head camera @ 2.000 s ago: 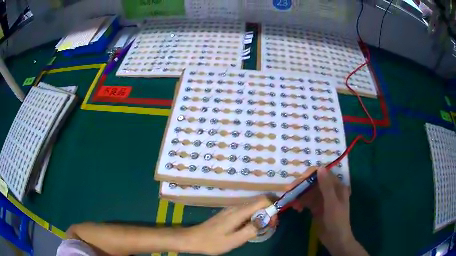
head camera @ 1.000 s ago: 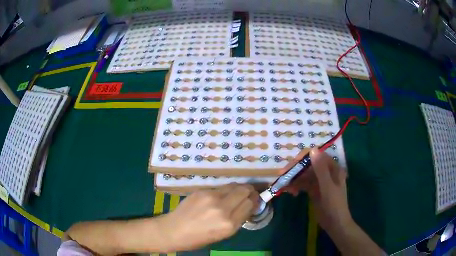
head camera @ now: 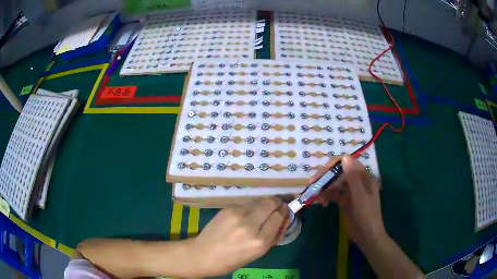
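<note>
My right hand [head camera: 357,199] holds the test probe [head camera: 322,185], its white tip pointing down-left to the top of the test fixture [head camera: 293,231]. The round silver fixture stands in front of the central foam tray [head camera: 234,180], partly covered by my left hand. My left hand [head camera: 237,231] is at the fixture's left side, fingertips bunched by the probe tip; whether a component is between them is hidden. The tray lies on another and bears rows of silver discs in tan cutouts. Several cutouts in its middle column show no disc at the right end.
A red lead [head camera: 402,111] runs from the probe to the upper right. Rear trays [head camera: 188,49] lie behind, side trays [head camera: 35,147] at the far left and another tray [head camera: 482,169] at the far right. A red label [head camera: 119,91] and green label [head camera: 266,273] mark the mat.
My left hand has turned over the fixture and its fingertips now hide the silver disc face seen earlier. The probe tip has shifted slightly up and right in view. The view has shifted slightly.
</note>
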